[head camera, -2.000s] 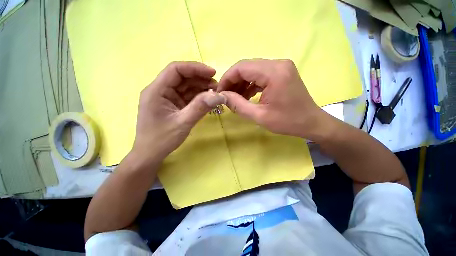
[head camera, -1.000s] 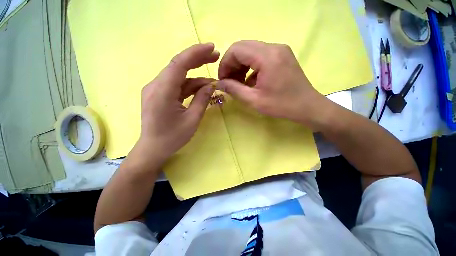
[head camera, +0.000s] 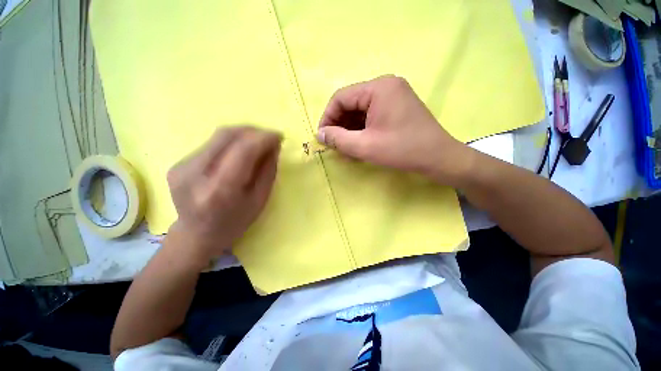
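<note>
The bag panel (head camera: 196, 65) lies yellow side up, its stitched seam running down the middle and its near end over the lap. A tiny cluster of metal logo prongs (head camera: 307, 148) shows at the seam. My left hand (head camera: 225, 181) is blurred, left of the cluster, its fingers curled together; whether it holds anything cannot be told. My right hand (head camera: 388, 127) rests on the panel just right of the cluster, thumb and forefinger pinched at the seam; anything between them is too small to tell.
A masking tape roll (head camera: 108, 196) lies at left by stacked olive panels (head camera: 36, 130). At right are another tape roll (head camera: 597, 41), pink-handled snips (head camera: 561, 98), a dark square block on a rod (head camera: 576, 151) and a blue-rimmed tray (head camera: 641, 109). Loose olive pieces (head camera: 616, 9) lie upper right.
My left hand has moved left and down, away from the seam and my right hand. My right hand has stayed at the seam, slightly lower. The metal cluster is less covered by fingers.
</note>
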